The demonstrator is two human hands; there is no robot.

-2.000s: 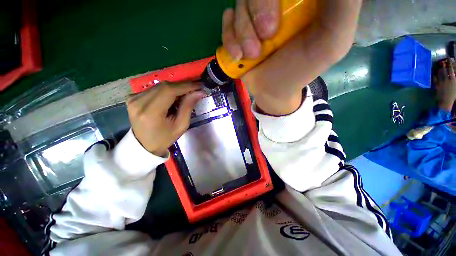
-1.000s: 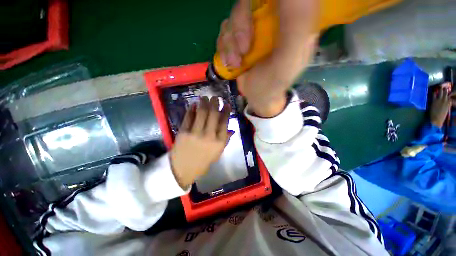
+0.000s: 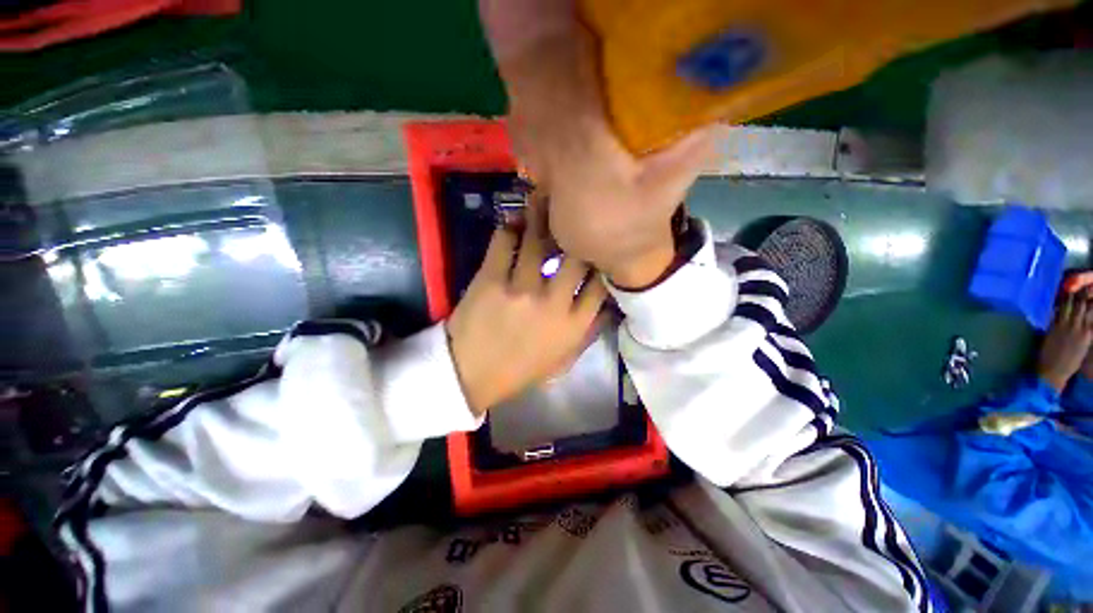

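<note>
An open-backed tablet (image 3: 551, 413) with a plain silver area and black frame lies in the red-orange holder (image 3: 563, 481). My left hand (image 3: 527, 317) lies over the tablet's upper part, fingers pointing up toward the board. My right hand (image 3: 599, 204) holds the orange-yellow electric screwdriver (image 3: 671, 96), which is tilted across the top of the view. The driver's nose and tip are hidden behind my right hand. The mainboard (image 3: 509, 201) shows only in part beside my fingers. Any screws there cannot be made out.
The round dark screw plate (image 3: 797, 273) sits right of my right wrist. Clear plastic trays (image 3: 156, 269) lie at left. A blue bin (image 3: 1016, 263) and a small whitish bundle (image 3: 959, 362) are at right. Another person's hand (image 3: 1064, 338) and blue sleeve show there. A red frame (image 3: 108, 14) is on the belt.
My left hand has moved from the board's left corner onto the tablet's middle and upper part. My right hand and the screwdriver have come closer to the camera, and the nose is now hidden. The view has shifted.
</note>
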